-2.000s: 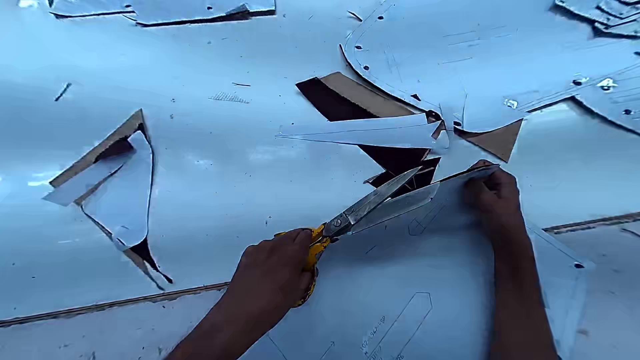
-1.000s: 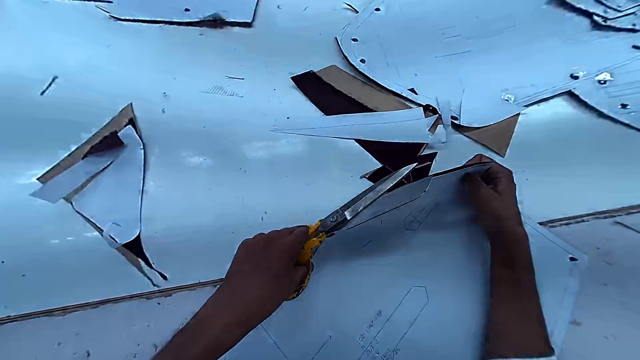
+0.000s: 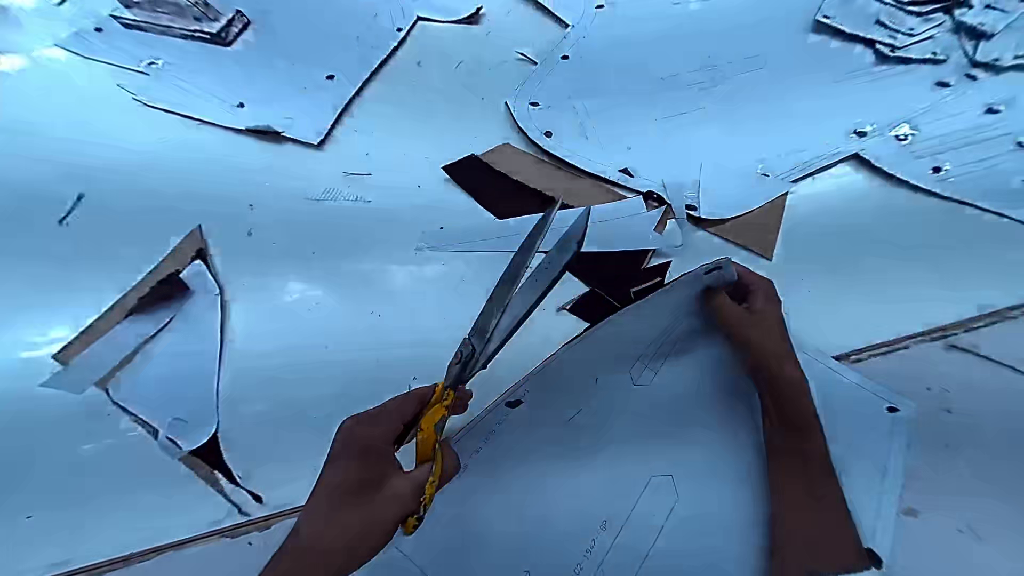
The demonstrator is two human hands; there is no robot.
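Observation:
My left hand (image 3: pixel 376 472) grips the yellow handles of a large pair of metal scissors (image 3: pixel 472 352), whose blades stand slightly apart, tips up, over the paper scraps. My right hand (image 3: pixel 748 312) pinches the upper corner of a large pattern sheet (image 3: pixel 608 432) that bears drawn outlines and writing. The blades are clear of the sheet's long upper edge. A narrow pointed white offcut (image 3: pixel 592 228) and dark-backed scraps (image 3: pixel 616 276) lie just above that edge, beside the blades. A brown strip (image 3: pixel 552 172) is farther up.
More cut scraps (image 3: pixel 168 352) lie at the left. Large pattern pieces with punched holes (image 3: pixel 664 104) cover the upper right, and another (image 3: pixel 280 64) is at the upper left. Small layered pieces (image 3: pixel 888 28) rest at the top right. A board edge (image 3: pixel 928 332) crosses the lower table.
The scissors have come away from the sheet's edge and now point more upward. A narrow strip earlier at the blades no longer shows along that edge. My right hand still holds the corner.

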